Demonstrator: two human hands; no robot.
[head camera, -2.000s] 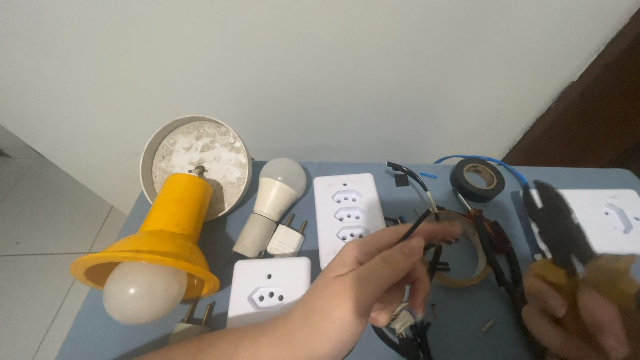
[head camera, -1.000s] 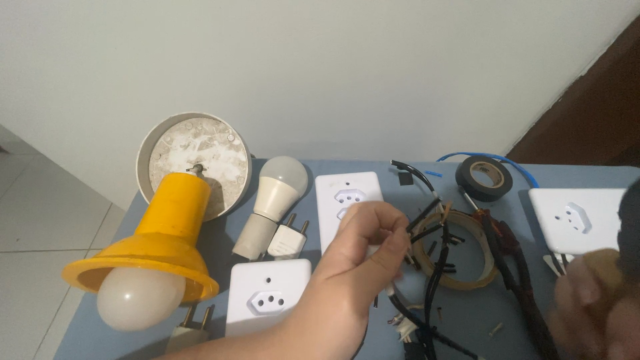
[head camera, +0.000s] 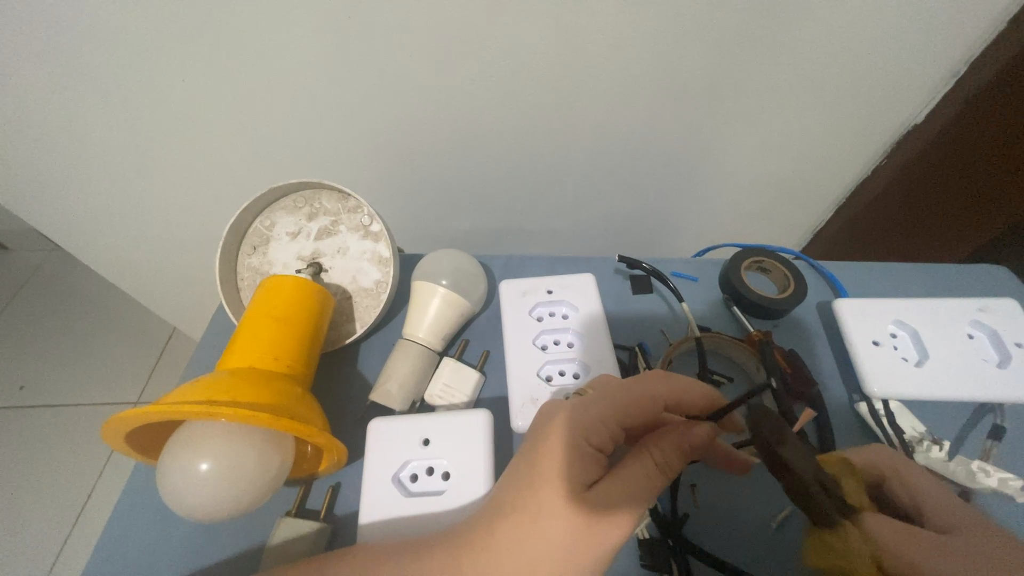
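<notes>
My left hand (head camera: 632, 448) pinches a thin black wire (head camera: 740, 402) between thumb and fingers, its end pointing up to the right. Close to that end are the dark, blurred jaws of yellow-handled pliers (head camera: 792, 456), held in my right hand (head camera: 920, 512); whether the jaws touch the wire I cannot tell. Beneath the hands lie a tape ring (head camera: 680, 352) and loose black wires (head camera: 680, 532). A white triple socket plate (head camera: 552, 308) is just left of the wires, and a single socket plate (head camera: 428, 496) sits in front of my left forearm's far side.
A yellow lamp (head camera: 280, 336) with a bulb leans by a round whitish base (head camera: 308, 192). Another bulb (head camera: 444, 296) and a white plug (head camera: 454, 384) stand beside it. Black tape (head camera: 762, 282), blue wire (head camera: 828, 276) and a double socket plate (head camera: 932, 316) lie at the right.
The pliers, at the right edge a second ago, have moved left to near the wire in my left hand. My left hand is a little lower and farther right.
</notes>
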